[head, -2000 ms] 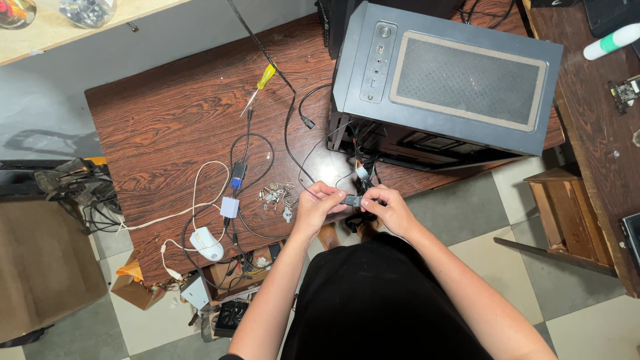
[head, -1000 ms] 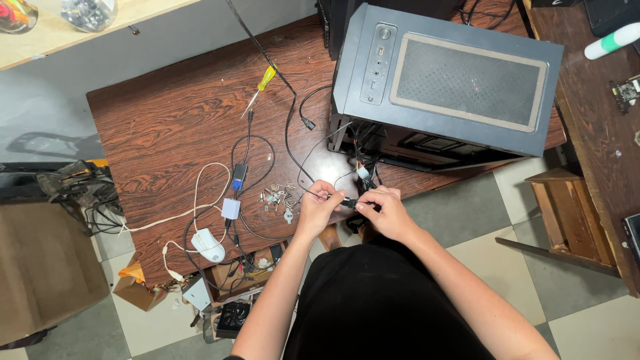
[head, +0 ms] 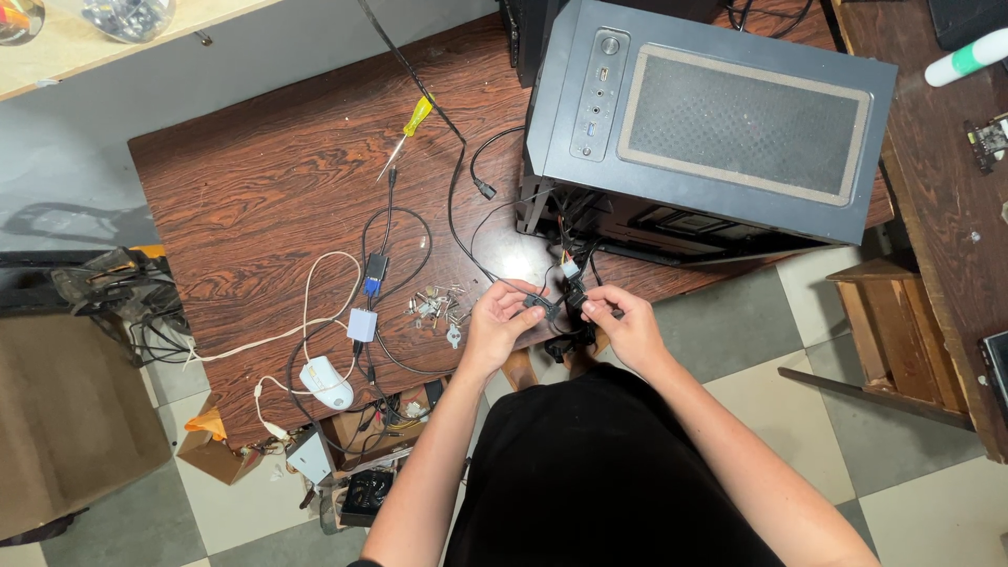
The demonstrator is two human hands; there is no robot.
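Note:
Low in front of a dark computer case (head: 744, 118), my left hand (head: 504, 319) holds a small black cable connector (head: 540, 305) between thumb and fingers. Just to its right my right hand (head: 618, 315) grips another black connector (head: 579, 299) on a bundle of dark cables. A white multi-pin plug (head: 569, 269) with coloured wires hangs above that bundle, beside the open side of the case. Loose screws and small metal parts (head: 437, 305) lie on the wooden table (head: 260, 181) left of my left hand. The exact ends of the held connectors are partly hidden by my fingers.
A yellow-handled screwdriver (head: 418, 116) lies at the table's back. A white mouse (head: 326, 383), a white adapter (head: 362, 324) and tangled cables are at left. A black power cable plug (head: 484, 189) rests near the case. Below the table edge is a box of parts (head: 339, 429).
My hands have moved slightly apart; the connectors that were close together between them now show a gap.

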